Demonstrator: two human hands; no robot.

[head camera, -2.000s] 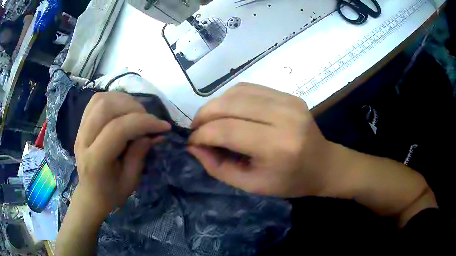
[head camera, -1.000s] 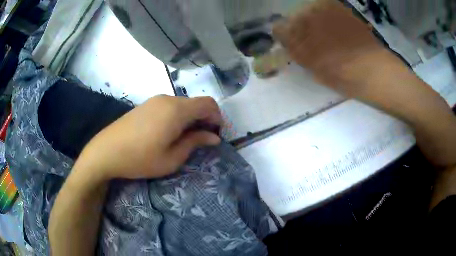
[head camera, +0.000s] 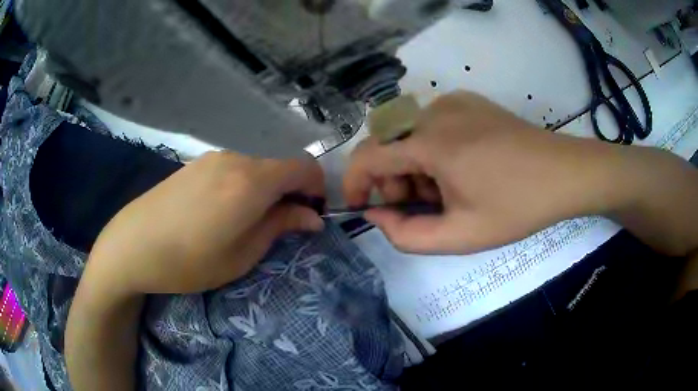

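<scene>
The blue-grey patterned garment (head camera: 283,313), with pale leaf print, hangs over the table's front edge and my lap. My left hand (head camera: 222,221) pinches its upper edge between thumb and fingers. My right hand (head camera: 451,179) is just right of it and holds a thin tool (head camera: 353,211), dark with a silvery tip, perhaps tweezers or snips. The tip reaches the cloth at my left fingertips. Fingers hide most of the tool and the pinched edge. The sewing machine head (head camera: 176,69) is right above my hands.
Black-handled shears (head camera: 612,95) lie on the white table at the upper right. A tan block (head camera: 394,118) shows beside the machine head, above my right hand. Printed ruler markings (head camera: 490,267) run along the table's front. Black cloth (head camera: 96,179) lies at the left.
My right hand has come back from beside the machine head to my left hand, now with the thin tool. The machine head fills more of the view. The shears show again.
</scene>
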